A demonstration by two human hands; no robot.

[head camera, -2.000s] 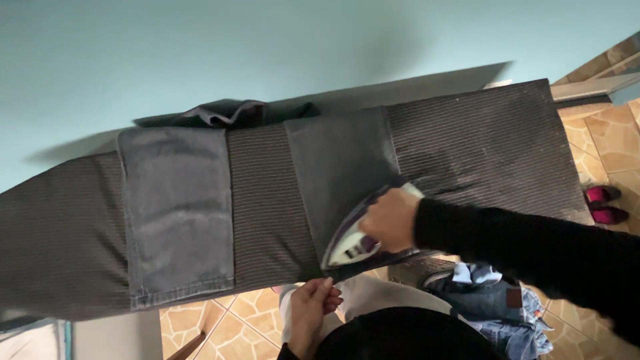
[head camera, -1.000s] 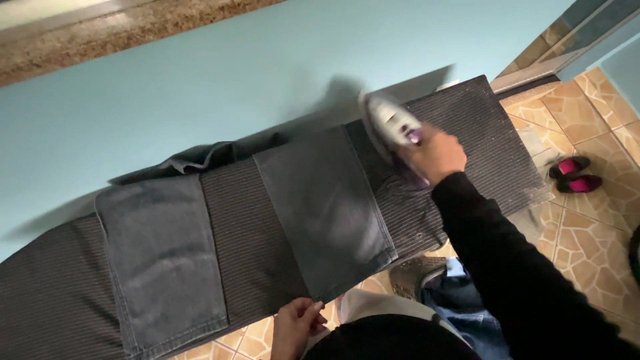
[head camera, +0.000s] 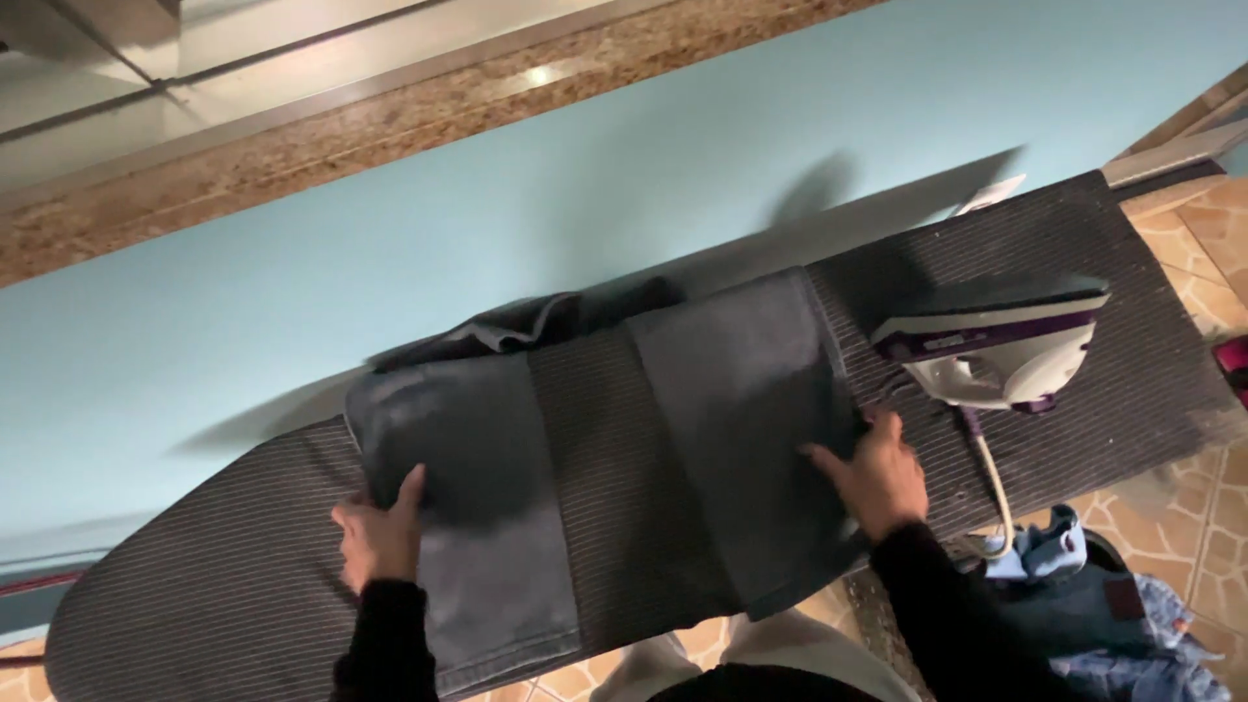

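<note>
Dark grey trousers lie across the striped ironing board (head camera: 624,468), one leg (head camera: 487,565) on the left, the other leg (head camera: 721,409) to its right, and a bunched part (head camera: 526,327) over the far edge. My left hand (head camera: 380,531) touches the left leg's outer edge, thumb on top, fingers partly hidden. My right hand (head camera: 882,478) is at the right leg's outer edge, thumb over the cloth; its fingertips are partly hidden. Whether either hand pinches the cloth, I cannot tell. A white and purple clothes iron (head camera: 994,341) rests on the board, right of the trousers, its cord hanging towards me.
Behind the board runs a light blue wall (head camera: 585,214) with a granite sill (head camera: 390,146) above. Folded and heaped denim clothes (head camera: 1072,609) are low at the right, beside the board's near edge. A pink and dark shoe (head camera: 1233,356) shows at the right edge.
My right hand has let go of the iron, which now rests on the board. It has moved to the right trouser leg. My left hand has moved left, from the right leg's hem to the left leg.
</note>
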